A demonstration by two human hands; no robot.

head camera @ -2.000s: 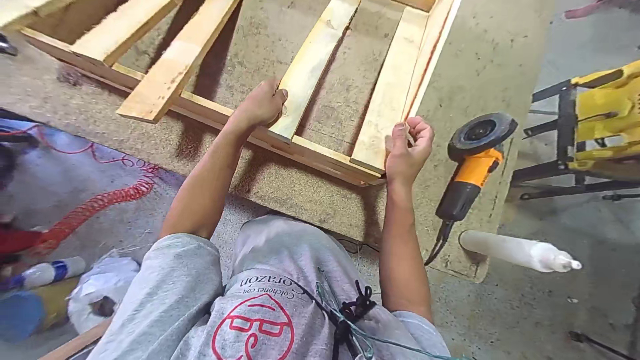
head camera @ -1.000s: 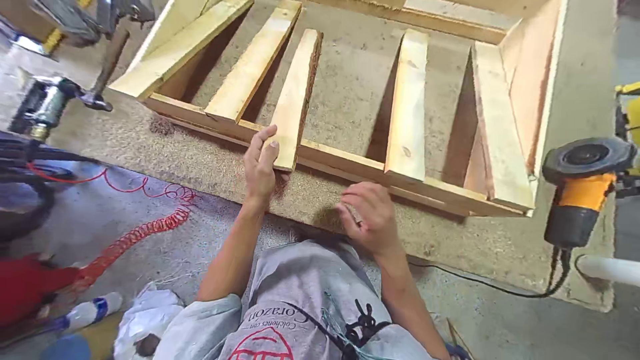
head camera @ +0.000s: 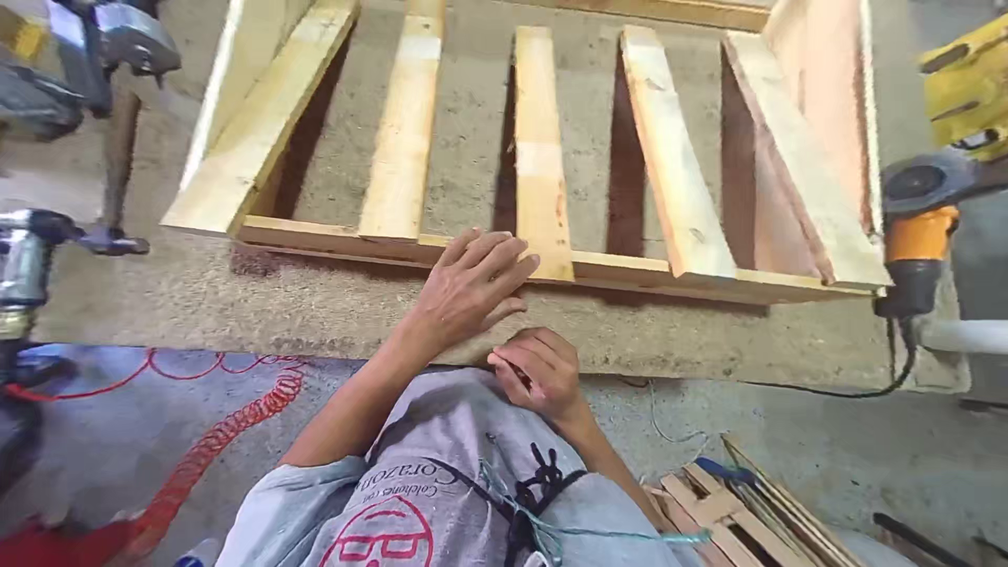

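Observation:
A wooden frame [head camera: 630,272] lies on the work table, with several loose-looking wooden slats across it. My left hand [head camera: 472,291] is at the near rail, its fingertips beside the near end of the middle slat [head camera: 542,181]; whether they press on it is hard to tell. My right hand [head camera: 539,370] is curled at the table's near edge, just below the left one; whether anything small is in it cannot be seen. Left of the middle slat lies another slat [head camera: 402,134], and to its right a further one [head camera: 677,157]. The outer slats [head camera: 264,126] sit slanted.
An orange angle grinder [head camera: 917,236] with its cord is at the right, near a white tube [head camera: 965,336]. On the left are a hammer [head camera: 118,165] and a pneumatic tool [head camera: 27,260]. A red coiled air hose [head camera: 228,433] hangs below the table edge. Wood pieces [head camera: 724,512] are at lower right.
The middle slat, tilted with my left hand at its end a second ago, now lies nearly straight. My right hand has left the frame's right corner, where it was two seconds ago.

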